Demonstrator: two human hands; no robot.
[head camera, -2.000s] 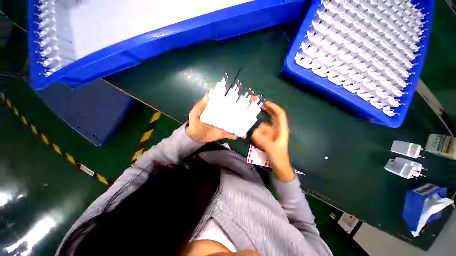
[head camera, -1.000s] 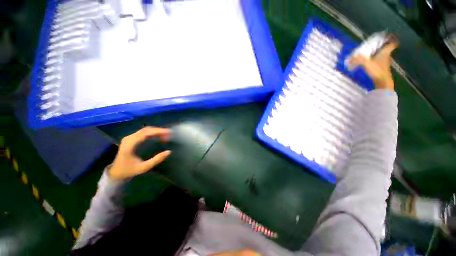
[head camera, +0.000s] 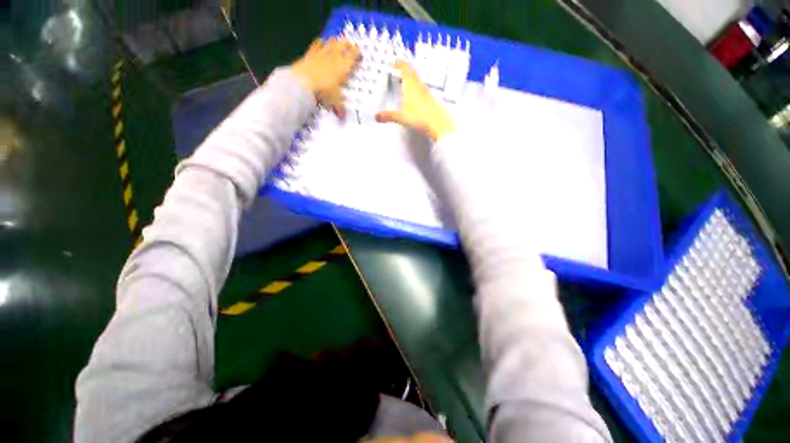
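Observation:
The large blue tray (head camera: 637, 173) lies in front of me, with a white liner sheet (head camera: 537, 164) showing over much of its bottom. Upright white power adapters (head camera: 446, 56) stand in rows at its far left part, pins up. My left hand (head camera: 331, 71) is on the adapters at the tray's left side, fingers spread. My right hand (head camera: 416, 108) is just right of it, thumb and fingers apart, at the near edge of the adapters. Blur and the fingers hide whether either hand grips any.
A smaller blue tray (head camera: 606, 368) packed with adapter rows is at the lower right. The green bench top (head camera: 407, 285) shows below the large tray. Yellow-black tape (head camera: 277, 288) marks the floor at left. A red object (head camera: 734, 48) is at the top right.
The view has swung left. My right hand has left the smaller tray, where it held adapters, and both hands have moved to the adapters in the large tray.

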